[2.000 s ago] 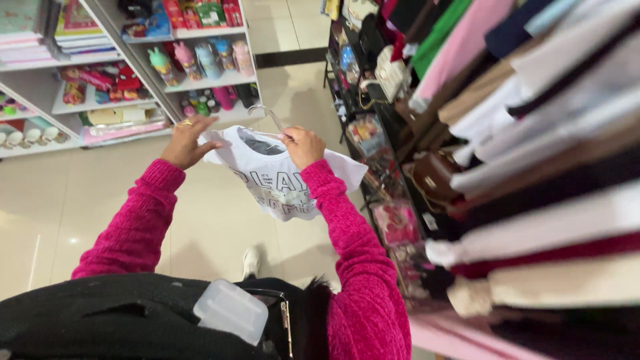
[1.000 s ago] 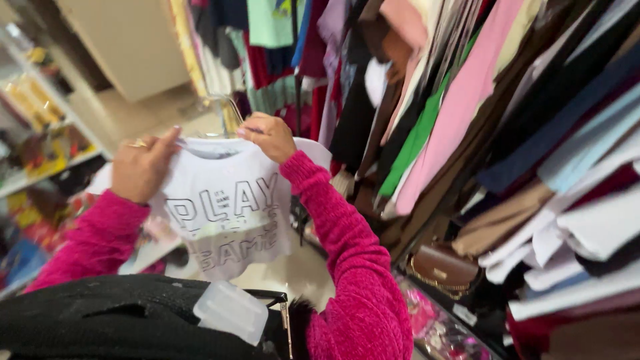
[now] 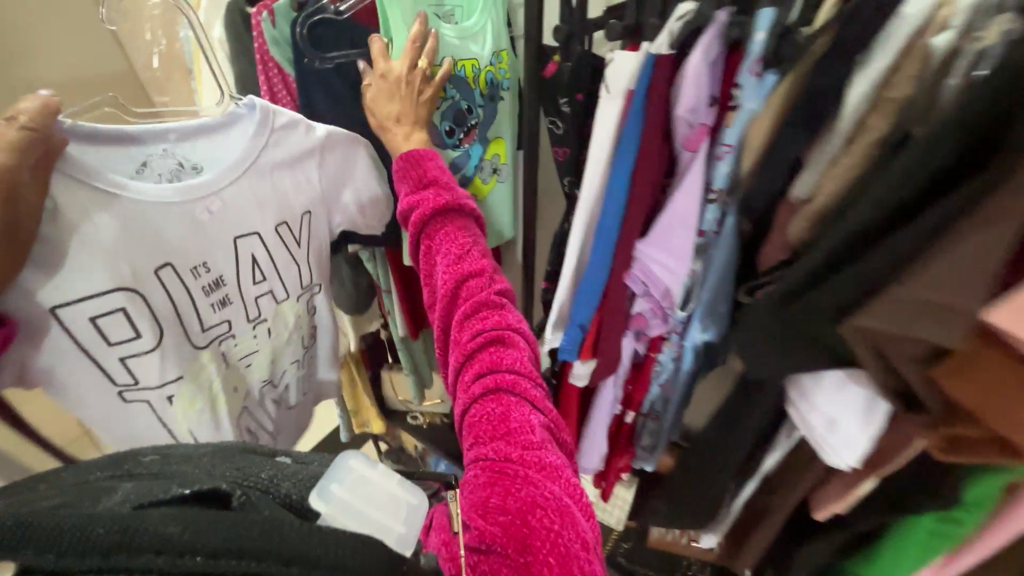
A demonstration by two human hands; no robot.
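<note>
My left hand (image 3: 28, 176), cut off by the left edge, grips a white printed T-shirt (image 3: 192, 264) by its shoulder. The shirt hangs on a clear plastic hanger (image 3: 152, 112) whose bar shows at the neckline. Up at the rack, my right hand (image 3: 406, 88) lies with fingers spread against the left side of a mint-green top (image 3: 498, 128) with a blue cartoon print. A dark garment (image 3: 344, 88) on a dark hanger (image 3: 308, 48) is just left of that hand.
Tightly packed clothes (image 3: 632, 216) hang on the right, with brown and black garments (image 3: 888, 224) nearer. A dark upright rack post (image 3: 530, 160) stands beside the mint top. Black fabric (image 3: 176, 512) with a translucent plastic piece (image 3: 370, 500) fills the lower left.
My right hand has let go of the white shirt and moved to the mint-green top. The left hand still holds the shirt. The view has turned from the shelves toward the hanging clothes.
</note>
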